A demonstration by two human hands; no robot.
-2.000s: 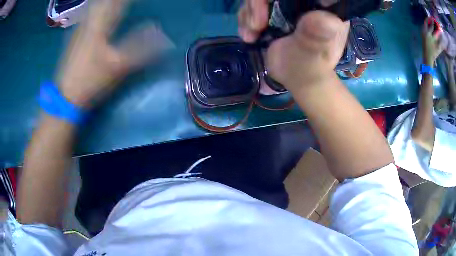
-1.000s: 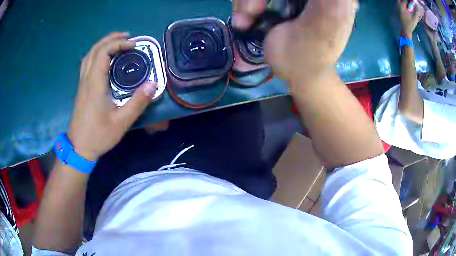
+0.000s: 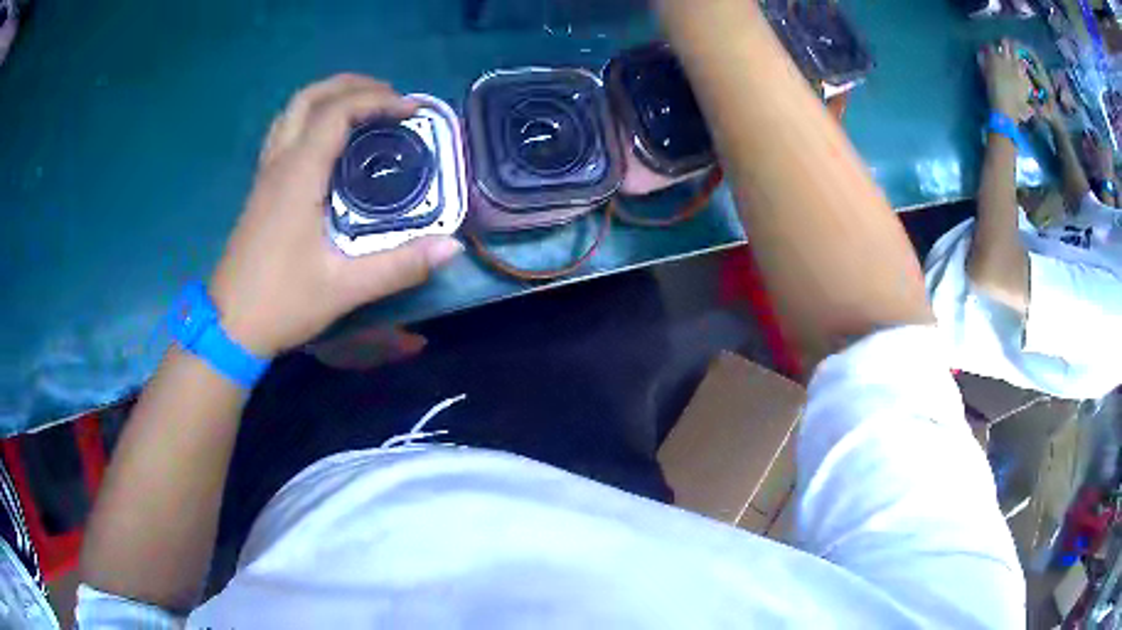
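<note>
My left hand (image 3: 314,203) grips a speaker (image 3: 385,169) with a white face and a black driver, at the left of the row. Right beside it stands a speaker with a dark front frame (image 3: 541,133), its brown strap (image 3: 541,268) looping toward the bench edge. Another dark-framed speaker (image 3: 666,108) stands to its right, partly behind my right forearm. My right forearm reaches up to the top edge of the picture. My right hand is cut off by that edge, so what it holds is hidden.
The green mat (image 3: 160,160) covers the bench, with its front edge below the speakers. Another speaker (image 3: 818,39) lies beyond my right forearm. At the right is a neighbouring worker's arm with a blue wristband (image 3: 1003,124). A cardboard box (image 3: 735,441) and red stools are below the bench.
My left hand came down from a blurred reach and now grips the white-faced speaker. My right hand, earlier over the right speakers with a black tool, has moved up out of the picture.
</note>
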